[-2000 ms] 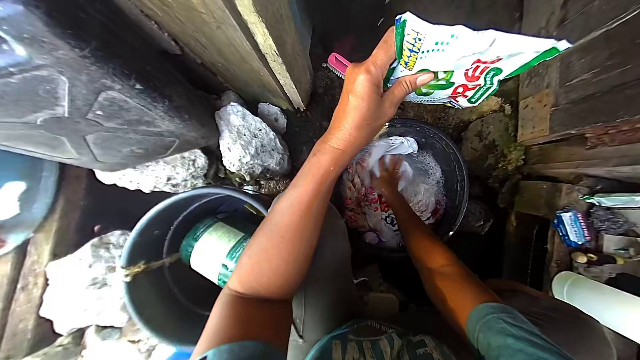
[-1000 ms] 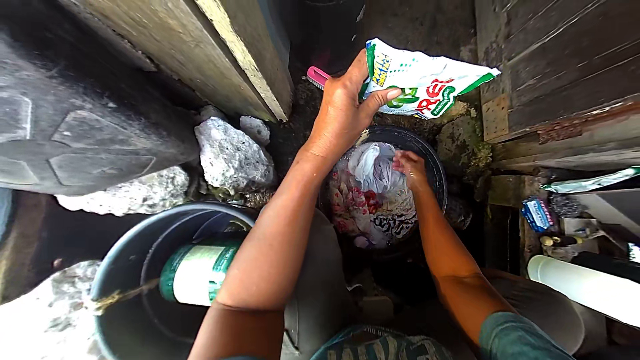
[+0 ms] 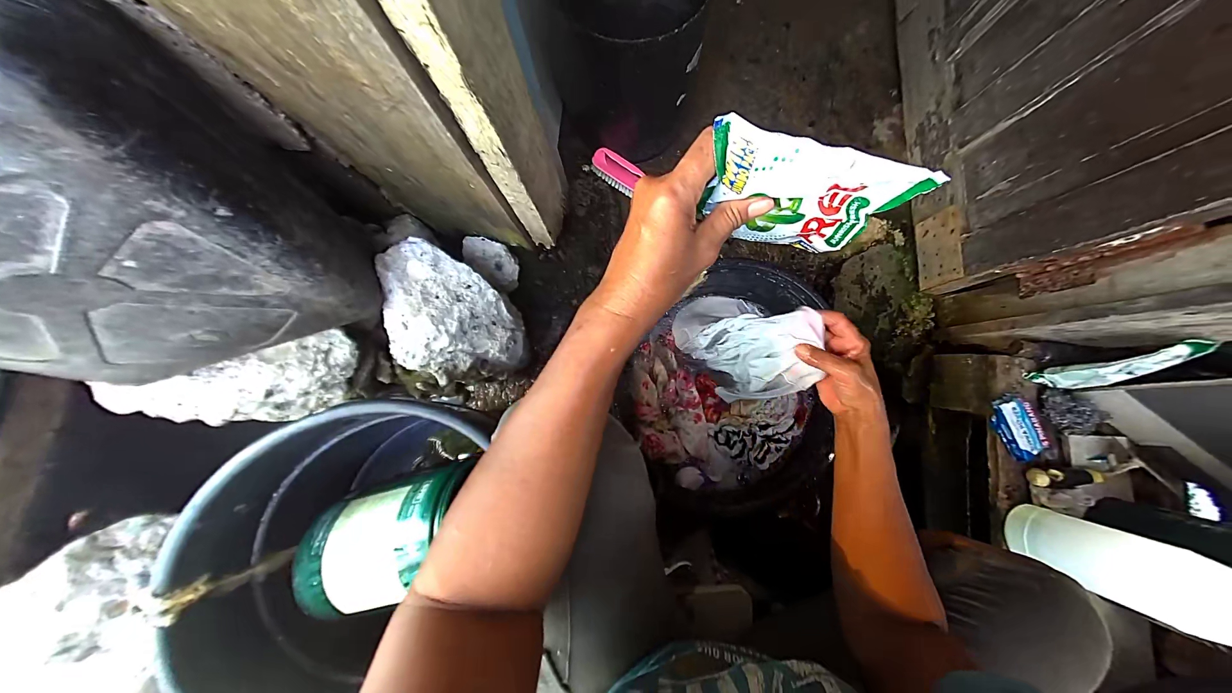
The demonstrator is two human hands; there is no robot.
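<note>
My left hand (image 3: pixel 679 217) grips a white and green detergent packet (image 3: pixel 818 188) above the far side of a dark round basin (image 3: pixel 818 452). My right hand (image 3: pixel 842 366) pinches a wet white cloth (image 3: pixel 756 348) at its right end, raised over the basin's right side. Under it in the basin lie wet garments, among them a red-and-white patterned cloth (image 3: pixel 664 404) and a black-and-white one (image 3: pixel 760 438). A pink brush (image 3: pixel 616 168) shows just beyond my left hand; whether the hand touches it is unclear.
At the lower left stands a large grey bucket (image 3: pixel 178 539) with a green labelled container (image 3: pixel 366 549) in it. Pale rocks (image 3: pixel 448 308) lie between a black plastic drum (image 3: pixel 183 250) and the basin. Wooden boards (image 3: pixel 1088 125) rise at the right, above small packets (image 3: pixel 1020 428).
My right hand has lifted the white cloth from among the garments and moved to the basin's right edge. My left hand still holds the packet.
</note>
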